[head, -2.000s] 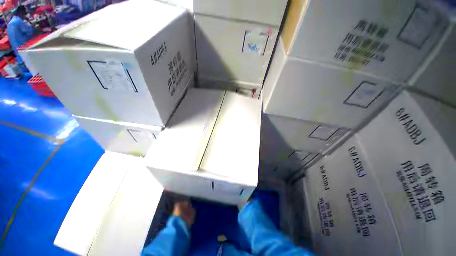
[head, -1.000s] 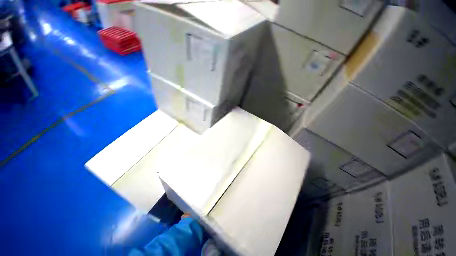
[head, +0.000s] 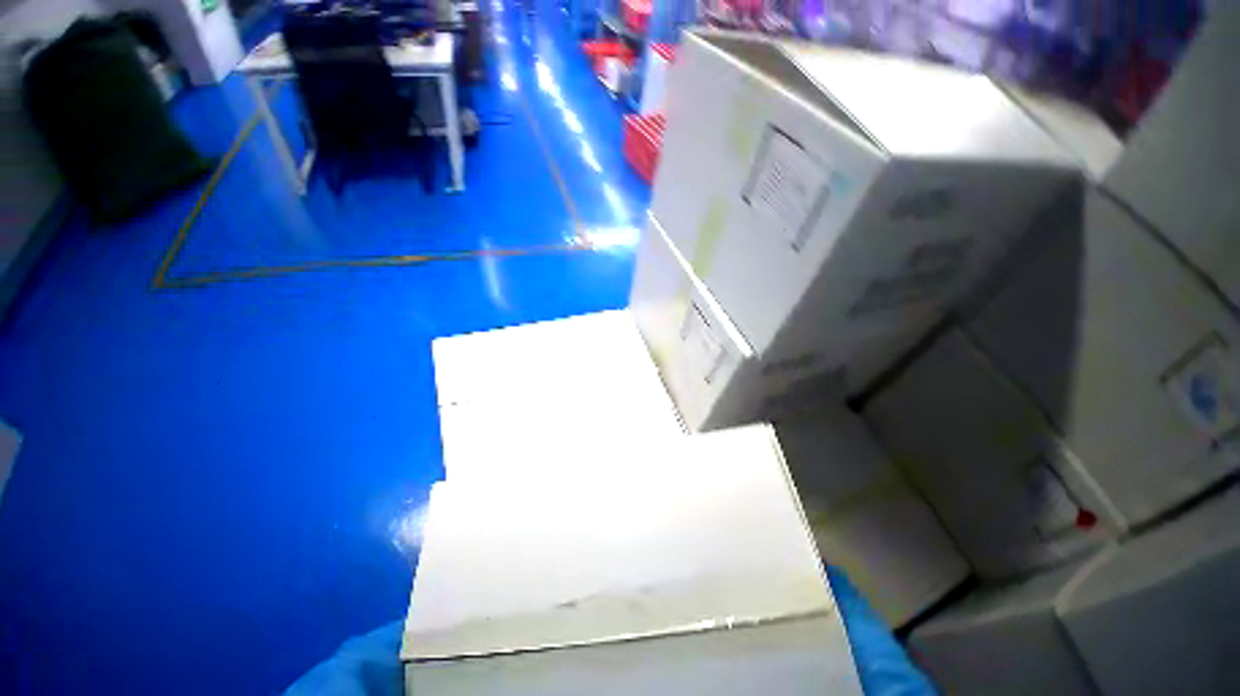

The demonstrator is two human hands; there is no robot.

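A closed white turnover carton [head: 612,558] is close in front of me at the bottom centre, its flaps meeting along a seam. A blue sleeve shows at each side of it, at the lower left and lower right. Both of my hands are hidden behind or below the carton, so their grip cannot be seen. Another white carton [head: 544,367] lies just beyond it, low down, partly covered by the near one.
Stacked white cartons [head: 802,204] with label frames stand at the right, the top one with raised flaps. Glossy blue floor [head: 245,449] with yellow lines spreads left. A white table [head: 422,57], dark chair [head: 356,95], dark green bulky bag [head: 109,116] and red crates [head: 645,142] are farther back.
The view has swung left towards the open floor. The near carton has moved away from the stacks with my arms, and my hands have gone out of sight.
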